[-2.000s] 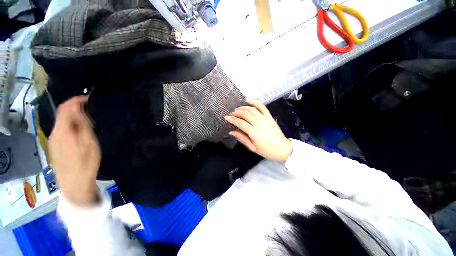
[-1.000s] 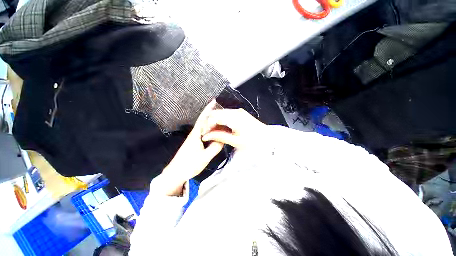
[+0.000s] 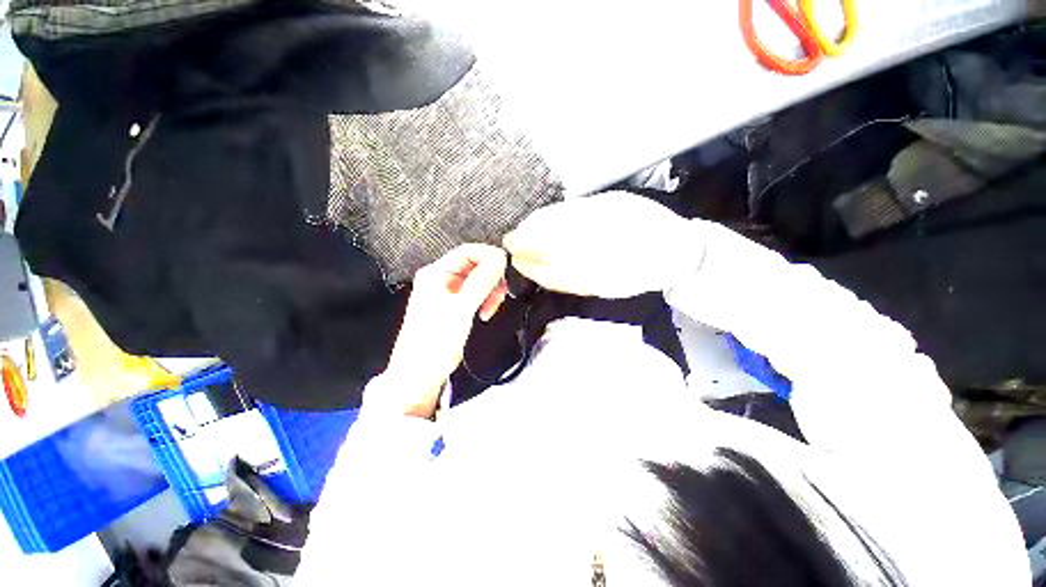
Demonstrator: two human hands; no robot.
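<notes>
The black jacket body (image 3: 229, 241) spreads over the left side, with a thin grey welt line and a small silver snap at its upper left. A tweed panel (image 3: 430, 189) lies at its right edge, its lower edge frayed. My left hand (image 3: 453, 304) and my right hand (image 3: 596, 247) meet just below the tweed panel. Their fingertips pinch a dark cloth edge between them; the exact part is mostly hidden by the fingers. A thin dark strip curves down below my fingertips.
Scissors (image 3: 801, 32) with red and yellow handles lie on the white table (image 3: 642, 103) at the upper right. More dark cloth (image 3: 952, 269) with a grey flap and snap lies right. Blue crates (image 3: 92, 470) stand lower left. Hair shows at the bottom.
My left hand has come from the far left to meet my right hand at the cloth edge. The machine head has left the view. Since the last frame, my right hand has turned flatter.
</notes>
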